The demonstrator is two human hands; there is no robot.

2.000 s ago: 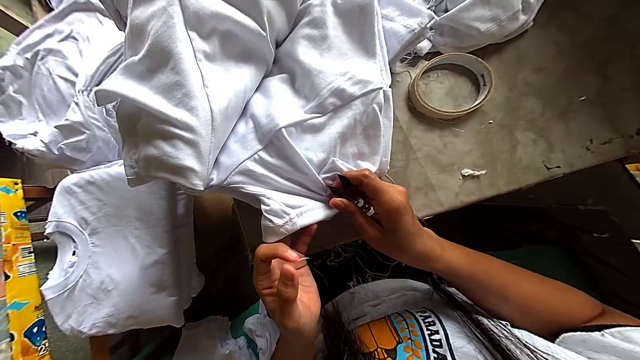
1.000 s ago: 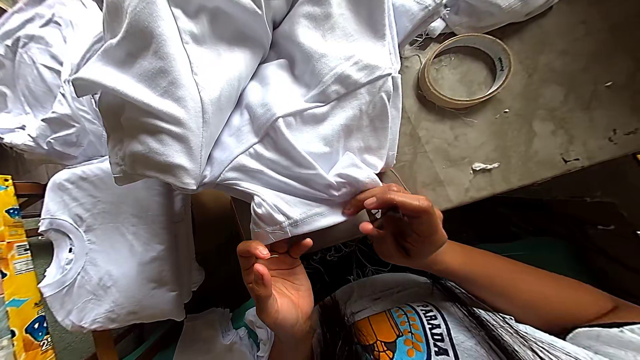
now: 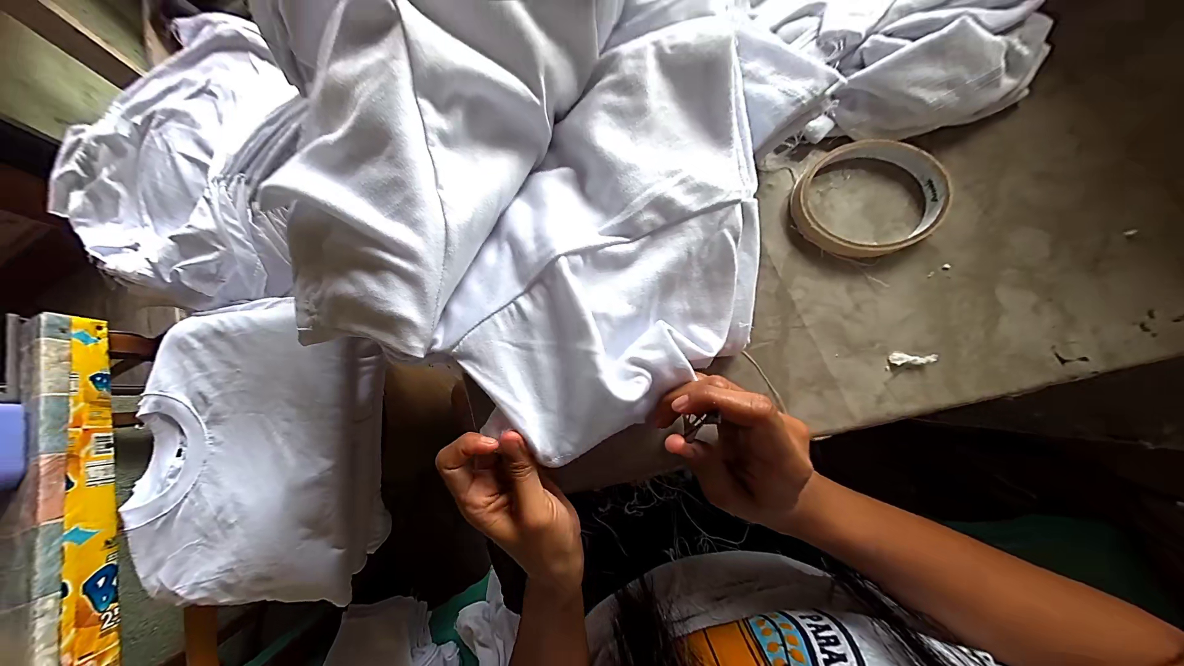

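A white fabric garment [image 3: 592, 305] with stitched seams lies over the table edge, its lower corner hanging toward me. My left hand [image 3: 518, 499] pinches that bottom corner between thumb and fingers. At the garment's lower right edge is my right hand [image 3: 740, 444], its fingertips touching the cloth. A small dark metal tool [image 3: 700, 422], perhaps thread snips, sits within the curled fingers of this hand; most of it is hidden. A thin cord or loop shows just behind these fingers.
On the grey table [image 3: 1045, 305] are a roll of tape [image 3: 869, 199], a thread scrap [image 3: 912, 360] and more white cloth [image 3: 934, 74]. To the left are a folded white T-shirt [image 3: 268, 462], a heap of white garments [image 3: 176, 176] and a yellow printed package [image 3: 90, 499].
My left hand has gone from open fingers just below the garment to pinching its corner. The right hand has shifted slightly along the lower edge, and the hanging corner has changed shape.
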